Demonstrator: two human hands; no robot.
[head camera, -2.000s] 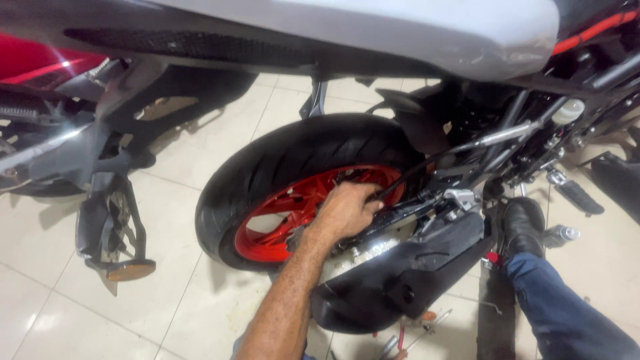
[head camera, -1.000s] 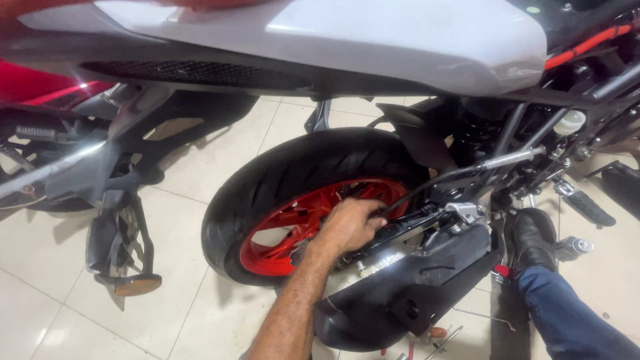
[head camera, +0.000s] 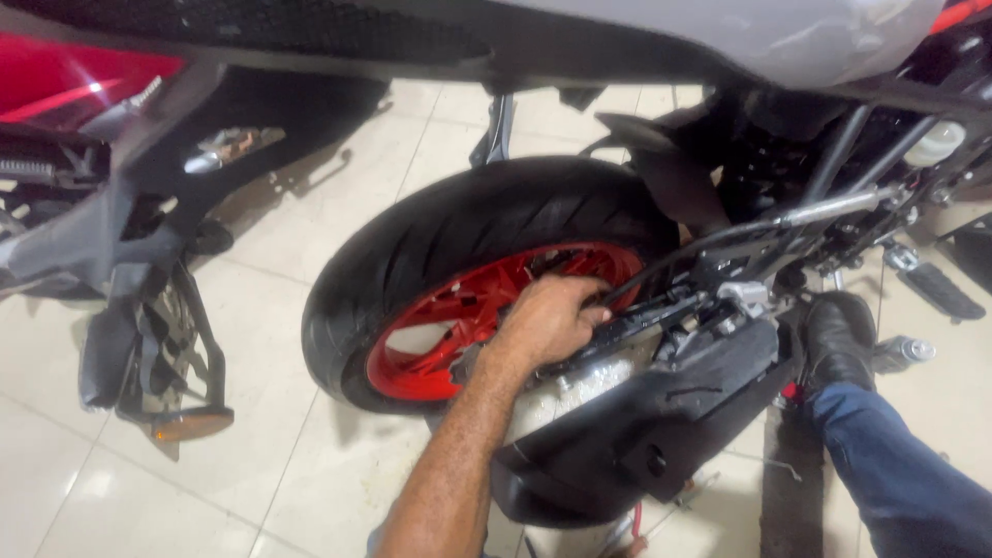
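Observation:
My left hand (head camera: 552, 319) reaches over the rear wheel area of a motorcycle, back of the hand up. Its curled fingers are at the lower end of a black hose or cable (head camera: 659, 263), beside the swingarm (head camera: 643, 316); whether they grip it is hidden. Behind the hand is the red rim (head camera: 391, 372) with its black tyre (head camera: 434, 225). Below lie the silver metal part (head camera: 577, 399) and the black exhaust silencer (head camera: 589, 465). My right hand is out of view.
A red motorcycle panel (head camera: 77, 77) and a tail bracket with an orange reflector (head camera: 194, 424) are at left. A booted foot (head camera: 837, 337) stands by a footpeg (head camera: 942, 291) and a can (head camera: 903, 353). A red-handled tool (head camera: 637, 527) lies on the tiled floor.
My left hand stays by the swingarm beside the wheel, with only slight shifts of the fingers and wrist. The view has moved a little.

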